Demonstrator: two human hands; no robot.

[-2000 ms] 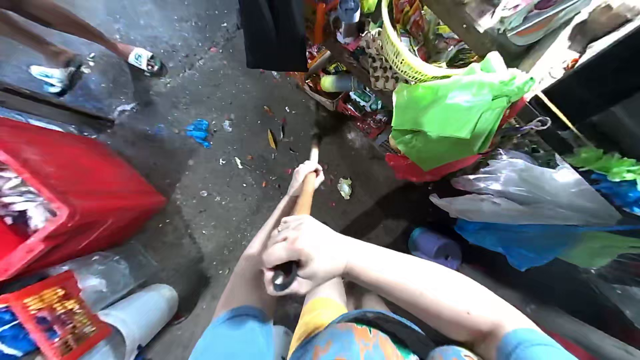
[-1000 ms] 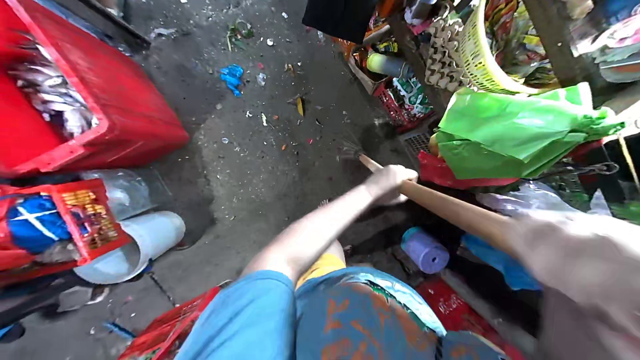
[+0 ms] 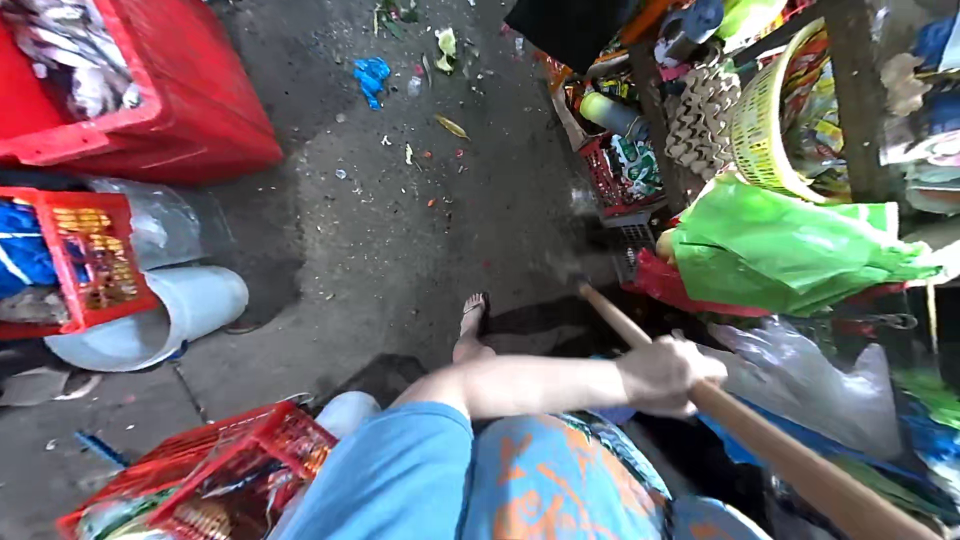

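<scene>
A long wooden pole [image 3: 787, 450] slants from the lower right corner toward the floor. My left hand [image 3: 667, 375] is closed around its middle, with the left arm reaching across in front of my body. The pole's far end [image 3: 579, 281] is dark and blurred close to the floor, beside the grey crate on the right; its exact form cannot be told. My right hand is out of view, and the pole's near end runs beyond the lower right edge. Green plastic bags [image 3: 787, 247] lie just above and right of my left hand.
On the left are a red bin [image 3: 202, 97] of fish, a red crate [image 3: 139, 300] and a white bucket [image 3: 210, 296]. Another red crate [image 3: 202, 450] is lower left. Blue plastic [image 3: 371, 79] and scraps lie on the floor. A yellow basket [image 3: 757, 127] and egg trays [image 3: 701, 120] line the right.
My right hand, on the pole in the earlier frames, is now out of view. The pole has swung from nearly upright in the oldest frame to slanting down toward the right.
</scene>
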